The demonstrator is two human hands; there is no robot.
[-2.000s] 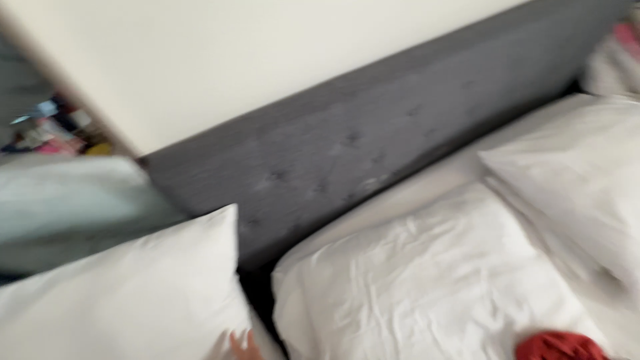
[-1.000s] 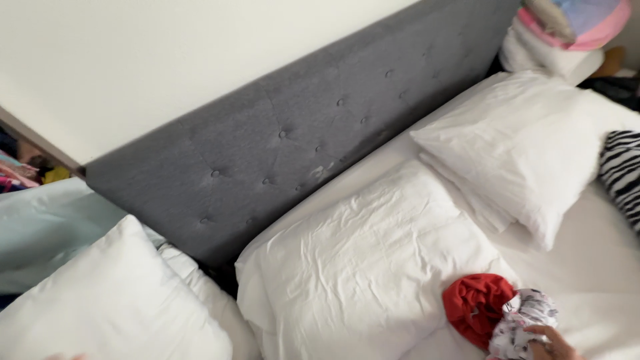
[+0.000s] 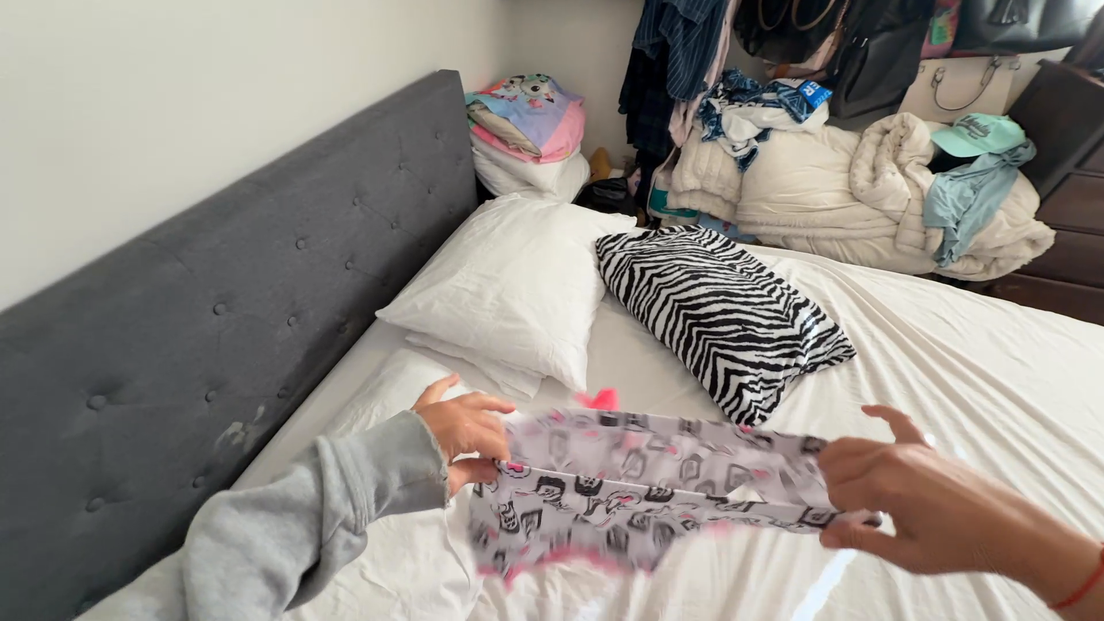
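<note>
A printed garment with pink trim (image 3: 586,509), probably underwear, is stretched open above the bed, its waistband pulled between both hands. My left hand (image 3: 466,431), in a grey sleeve, pinches its left end. At the other end, my right hand (image 3: 880,483) grips the band between thumb and fingers; a red cord circles that wrist. The cloth is partly blurred by motion. Beyond it lie a zebra-striped pillow (image 3: 716,310) and a white pillow (image 3: 517,285) on the white sheet (image 3: 940,371).
A grey tufted headboard (image 3: 259,259) runs along the left wall. Folded colourful bedding (image 3: 535,116) is piled in the far corner. Behind the bed are a rolled cream comforter (image 3: 811,190), a mint cap (image 3: 979,134), hanging clothes and bags, and a dark wooden dresser (image 3: 1069,224).
The printed garment was bunched at one hand beside a red cloth; now both hands hold it spread out. The red cloth is no longer in view. The view has swung right and up.
</note>
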